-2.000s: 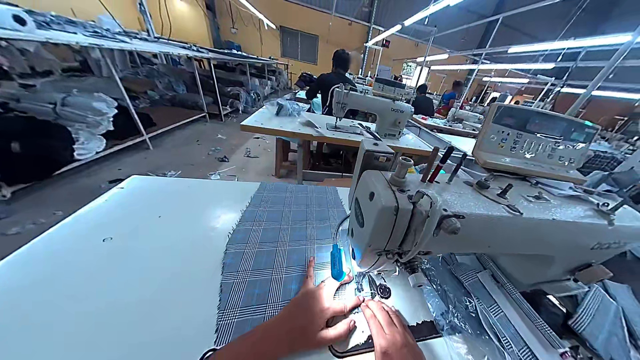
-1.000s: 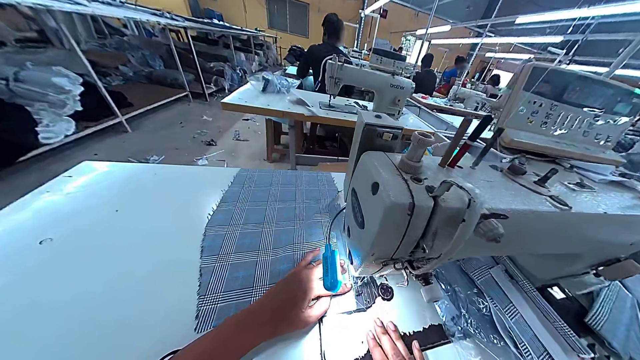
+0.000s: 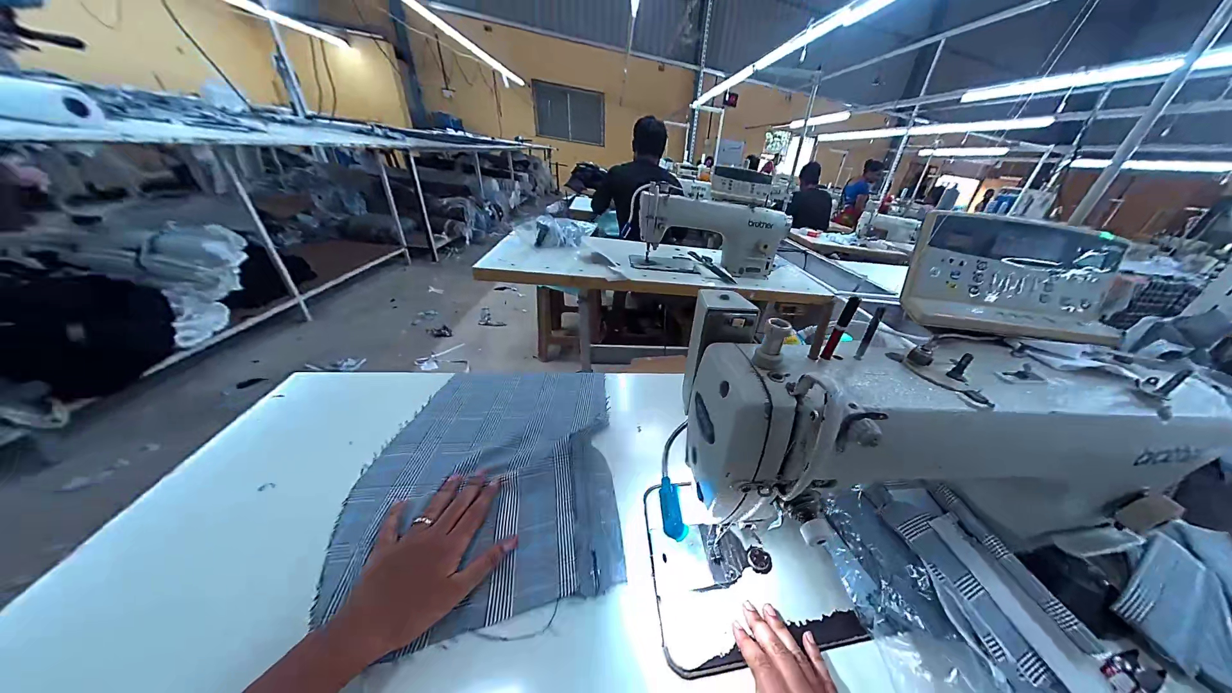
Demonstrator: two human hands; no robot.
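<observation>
My left hand (image 3: 428, 568) lies flat with spread fingers on a grey-blue plaid fabric panel (image 3: 539, 452), left of the Brother sewing machine (image 3: 751, 433). The panel rests on the white table, its right edge folded or layered, with a loose thread at its lower edge. My right hand (image 3: 784, 654) rests palm down near the front of the needle plate (image 3: 693, 616), beside a dark strip with a ragged edge; it holds nothing visible. A blue-handled tool (image 3: 671, 510) hangs by the machine head, above the plate. The presser foot area (image 3: 727, 558) has no fabric visible under it.
Plaid pieces and clear plastic (image 3: 943, 577) lie right of the needle, under the machine arm. A control panel (image 3: 1011, 274) stands behind the arm. Ahead is another sewing machine (image 3: 712, 226) on a table, with a person (image 3: 626, 188) beyond. Racks with bundles (image 3: 192, 269) stand left.
The fabric panel has moved left, away from the machine head, with my left hand now flat on it. My right hand, near the needle two seconds ago, is now lower on the plate.
</observation>
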